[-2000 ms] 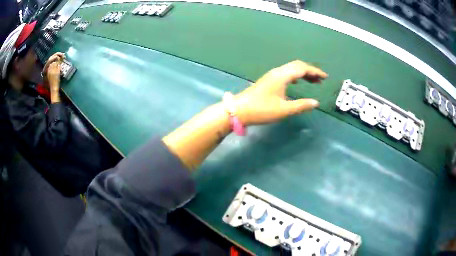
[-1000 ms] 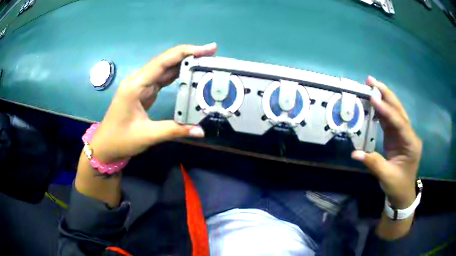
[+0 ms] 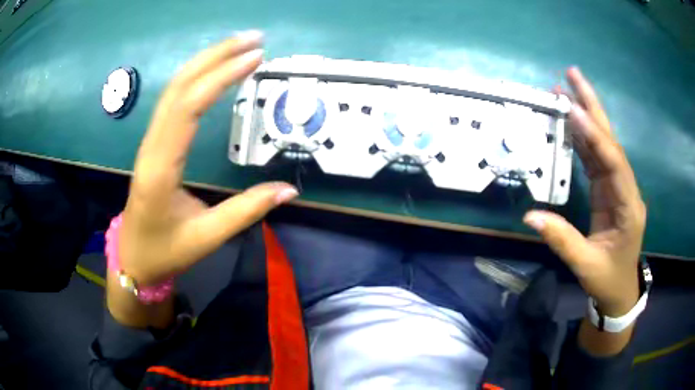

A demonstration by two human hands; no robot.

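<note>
The long silver-white triple mounting plate (image 3: 350,145) lies near the front edge of the bench, its raised straight rim facing away. Three round units sit in its openings; the left one (image 3: 299,113) shows a bluish ring and pale centre tab, the other two are washed out by glare. My left hand (image 3: 179,164) is open around the plate's left end, fingers and thumb apart, thumb below the lower edge. My right hand (image 3: 602,183) is open at the right end, thumb clear of the plate; its fingers are beside the end, and light contact cannot be ruled out.
A loose round disc (image 3: 120,91) with white face and dark rim lies on the blue-green bench (image 3: 427,34) at the left. The bench's front edge runs just below the plate. My lap with light clothing and a red strip is below.
The plate has gone from being held between both hands to lying on the bench, further left in view. Both hands have opened around its ends. The loose disc also appears further left and higher.
</note>
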